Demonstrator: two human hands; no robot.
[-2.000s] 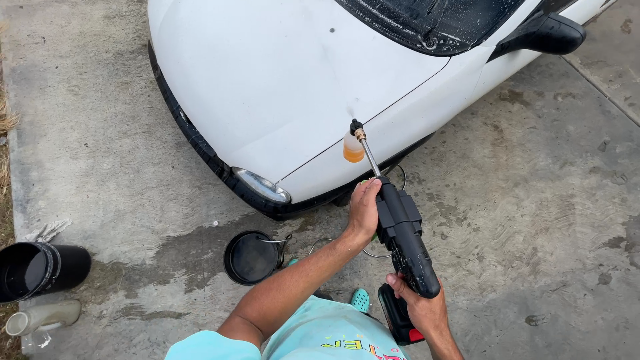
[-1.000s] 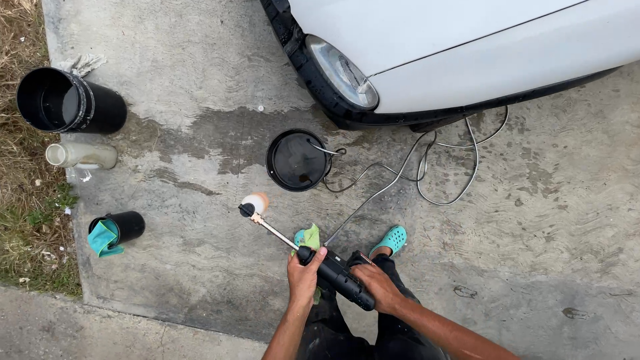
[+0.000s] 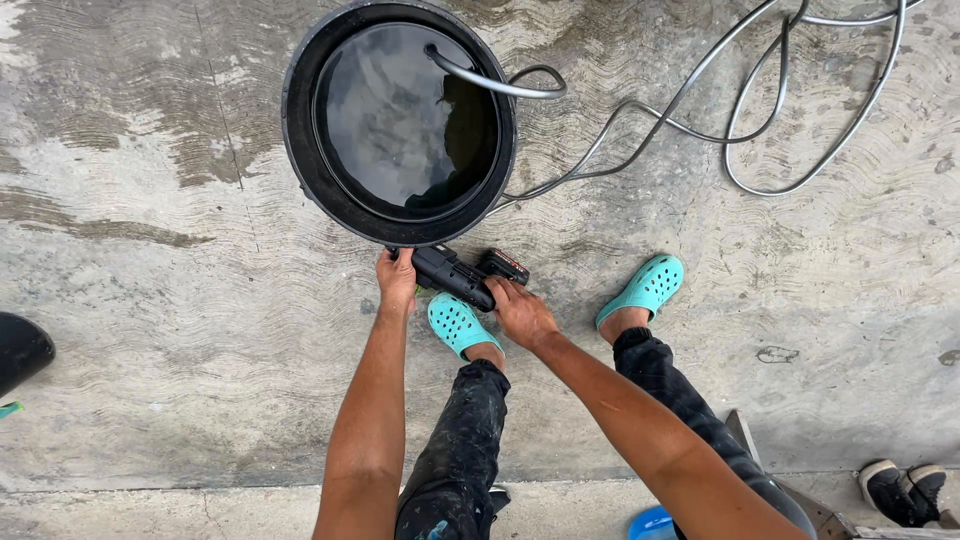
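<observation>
A black cordless pressure washer gun (image 3: pixel 450 276) with a battery pack (image 3: pixel 504 266) is low between my feet, beside the near rim of a black bucket. My left hand (image 3: pixel 397 279) grips its front end at the bucket's rim; the lance and bottle seen earlier are hidden. On the rear of the body rests my right hand (image 3: pixel 520 311), fingers curled around it. The black bucket (image 3: pixel 296 142) holds dark water that reflects the sky. A grey hose (image 3: pixel 487 81) dips into that water.
Loops of grey hose (image 3: pixel 825 169) lie on the concrete floor at the upper right. Turquoise clogs (image 3: pixel 651 285) are on my feet. A black container (image 3: pixel 22 352) lies at the left edge. Dark shoes (image 3: pixel 900 491), a blue object (image 3: pixel 651 525) and a frame (image 3: pixel 814 510) are at the lower right.
The gun was pointed over the white car's hood, then held down over the concrete; now it is by the bucket. The view has swung down, and the car is out of sight.
</observation>
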